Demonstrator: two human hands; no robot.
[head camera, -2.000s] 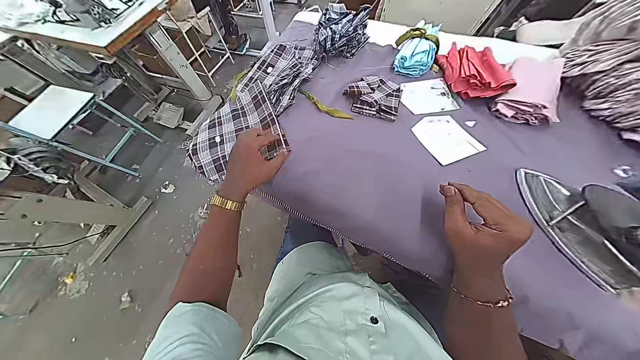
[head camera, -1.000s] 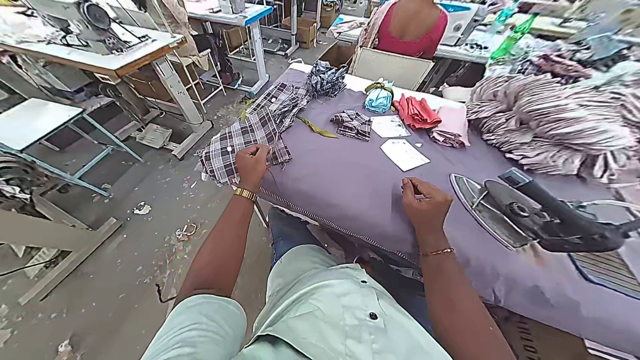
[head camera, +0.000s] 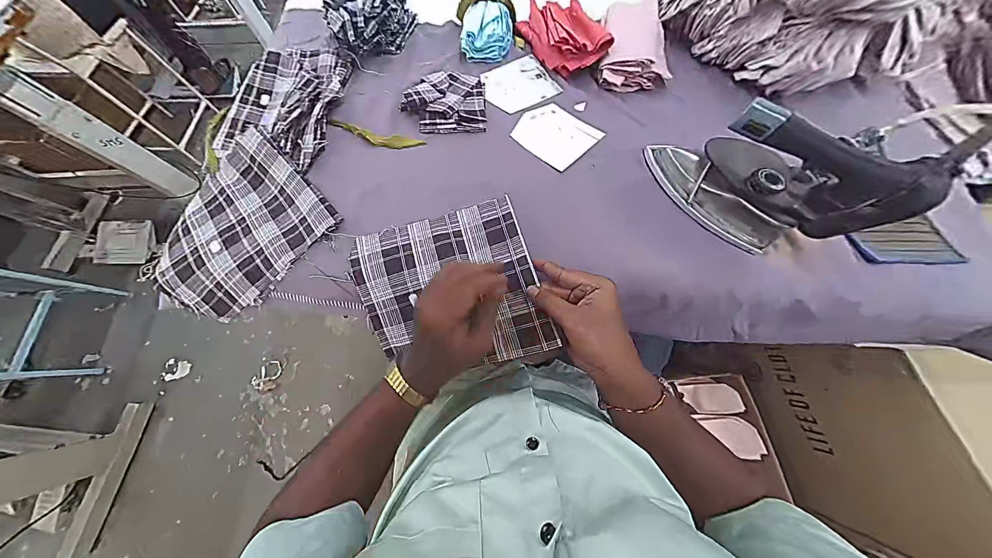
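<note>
A plaid fabric piece (head camera: 434, 252), dark with white lines, lies at the near edge of the purple-covered table. My right hand (head camera: 581, 310) pinches its right edge between thumb and fingers. Over its middle is my left hand (head camera: 461, 310), blurred, its fingers curled; whether it grips the cloth is unclear. To the left, a stack of plaid pieces (head camera: 248, 225) hangs slightly over the table corner. Farther back lie a folded plaid piece (head camera: 446, 102) and two white pattern pieces (head camera: 556, 136) (head camera: 521, 84). A steam iron (head camera: 783, 174) rests to the right.
Blue (head camera: 487, 31), red (head camera: 566, 37) and pink (head camera: 634, 46) fabric bundles sit at the back, beside a large striped fabric heap (head camera: 798, 35). A green strip (head camera: 377, 136) lies near the plaid stack. Below the table at right is a cardboard box (head camera: 868, 434).
A plaid piece now lies between my hands, where bare cover showed before. My left hand has moved right from the plaid stack, and my right hand has closed on the piece's edge.
</note>
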